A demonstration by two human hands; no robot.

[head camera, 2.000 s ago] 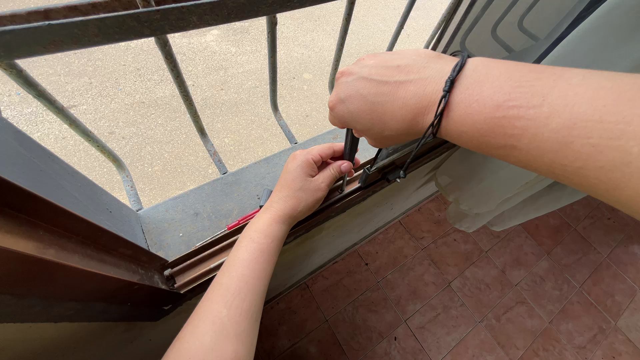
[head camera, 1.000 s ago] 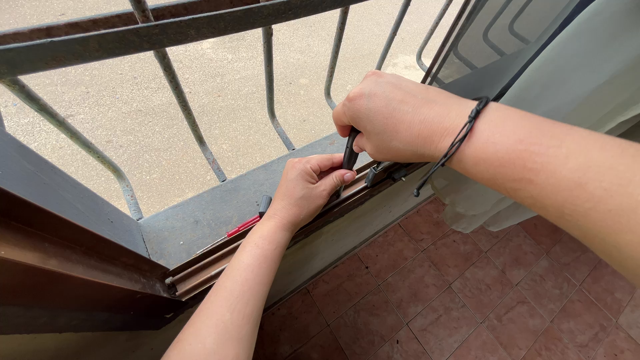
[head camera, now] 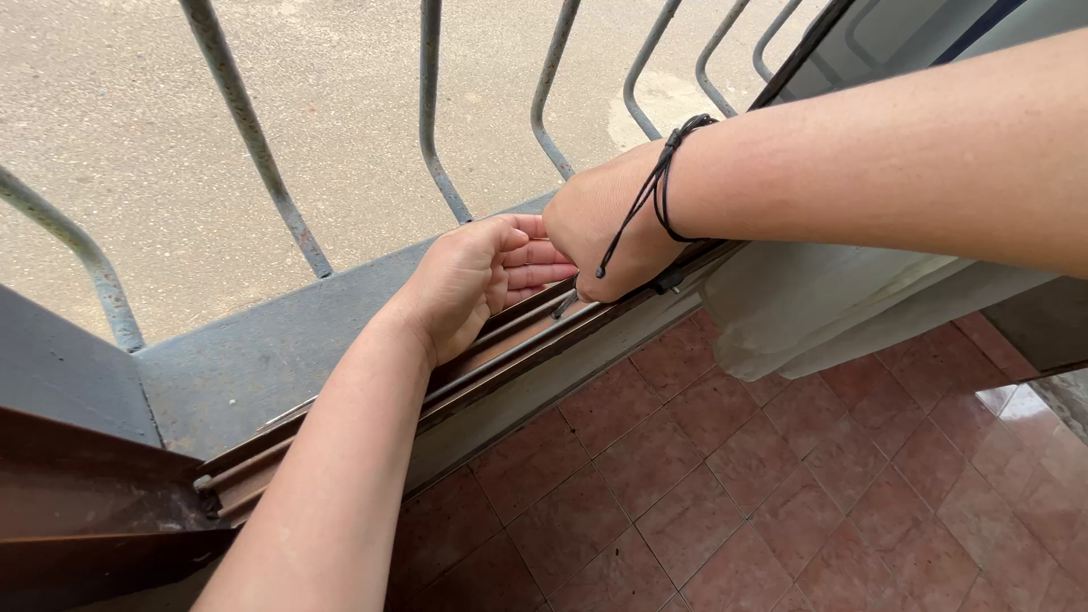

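My right hand (head camera: pixel 612 225), with a black cord bracelet at its wrist, is closed low over the brown metal window track (head camera: pixel 501 344). Out from under its fingers comes the short metal end of a tool (head camera: pixel 563 304), slanting down into the track; the handle is hidden in the hand. My left hand (head camera: pixel 476 276) lies just to the left, palm turned to the right, fingers extended and their tips against or behind my right hand. Nothing shows in its palm. A thin metal shaft (head camera: pixel 289 412) lies along the track's outer edge, partly hidden by my left forearm.
Beyond the track is a grey metal sill (head camera: pixel 255 357) with rusty bent window bars (head camera: pixel 255 127). A brown frame post (head camera: pixel 93 484) stands at the left. At the right hang a pale curtain (head camera: pixel 765 314) and a dark-edged sash. Reddish floor tiles (head camera: pixel 646 476) lie below.
My left fingers have come off the black-handled tool and opened out. My right hand has turned and sits lower, hiding the handle. The red handle on the sill is now out of sight. The view is closer.
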